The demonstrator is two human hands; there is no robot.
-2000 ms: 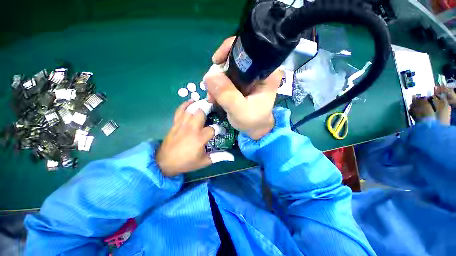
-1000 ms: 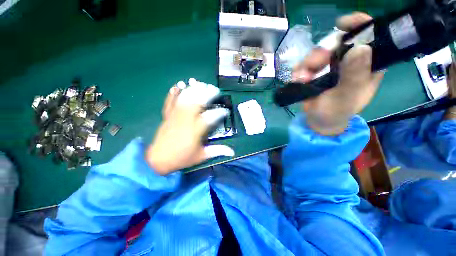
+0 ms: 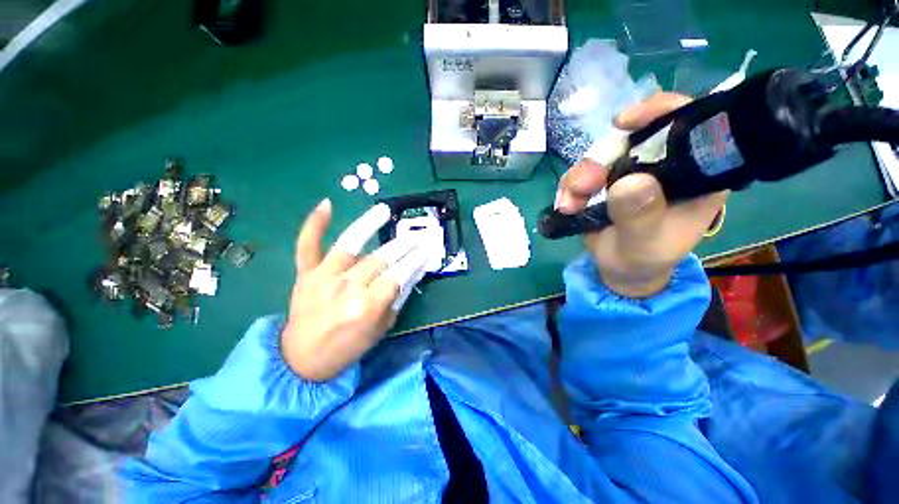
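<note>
The black housing [image 3: 449, 212] lies on the green bench mat in front of me. A small white plate [image 3: 422, 232] is in or just over its opening. My left hand [image 3: 345, 285] is at the housing's left side, its white-cotted fingertips on the plate's left edge; the fingers hide part of both. My right hand [image 3: 641, 231] is closed around the black electric screwdriver [image 3: 754, 143], held up to the right, its tip pointing left and clear of the housing. A white rounded plate [image 3: 502, 233] lies just right of the housing.
The screw feeder [image 3: 487, 74] stands beyond the housing, with a clear bag [image 3: 591, 89] at its right. Several white discs [image 3: 367, 171] lie above my left hand. A pile of metal-and-white modules [image 3: 163, 246] lies at left. The screwdriver cord [image 3: 858, 125] runs off right.
My right hand has lifted the screwdriver off the housing and moved it right. My left fingers have shifted, uncovering the discs, and a white plate now shows at the housing's opening.
</note>
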